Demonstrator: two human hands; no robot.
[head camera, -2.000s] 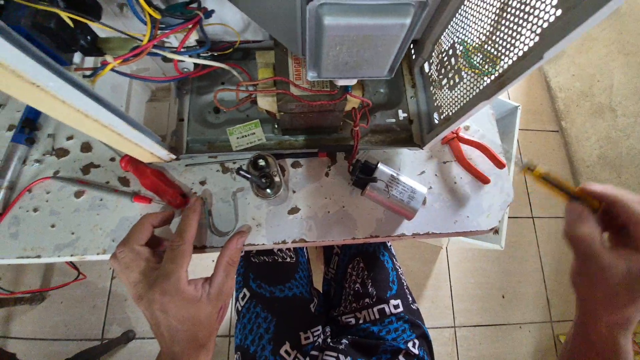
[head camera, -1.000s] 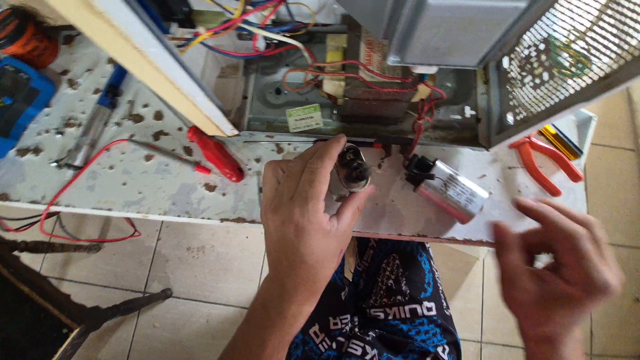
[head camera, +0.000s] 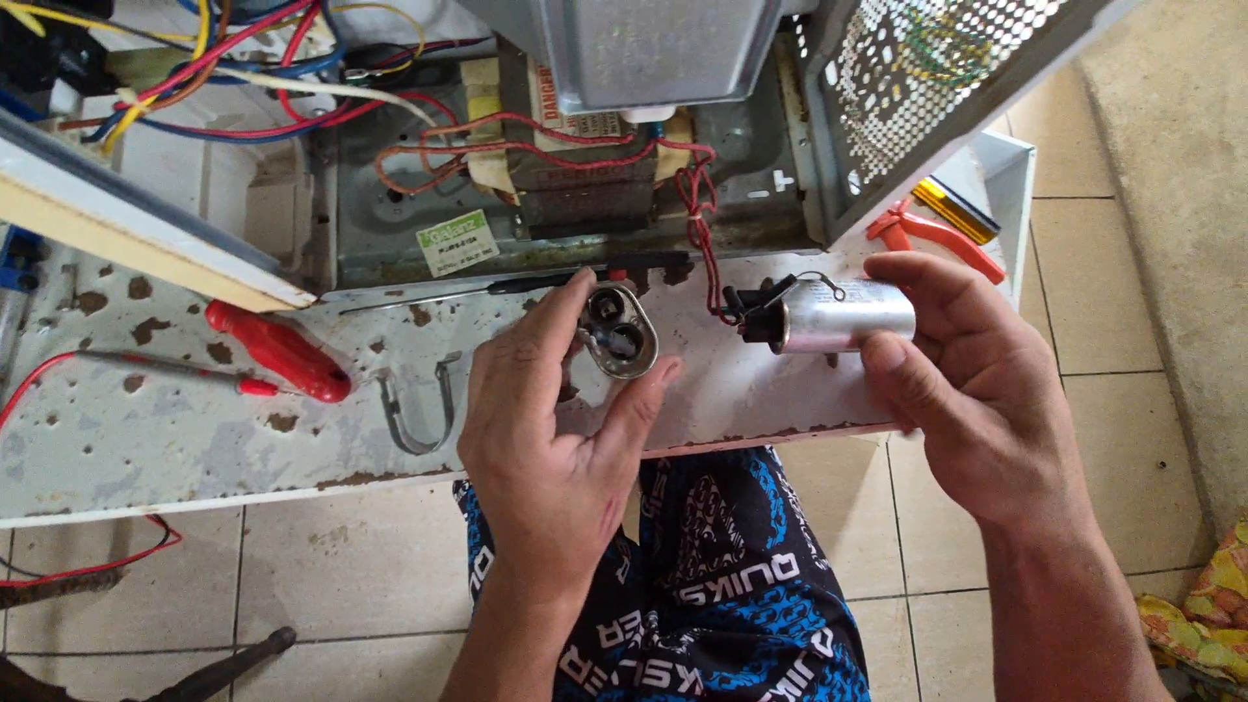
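Observation:
My left hand grips an oval metal capacitor by its sides, its terminal end facing up. In my right hand, thumb and fingers hold the far end of a silver cylindrical capacitor. Black connectors and a small ring terminal show at that capacitor's left end, and twisted red wires run from there up into an opened microwave oven chassis. A bent metal clamp strap lies left of my left hand. Just behind the oval capacitor is a thin black-handled tool.
A red-handled screwdriver and a test probe with a red lead lie at the left of the worn white board. Red-handled pliers and a yellow-handled tool rest at the right, beside the perforated metal panel.
My left hand has moved from beside the clamp strap to the oval capacitor. My right hand, which held the yellow-handled tool, now holds the silver capacitor; that tool lies by the pliers.

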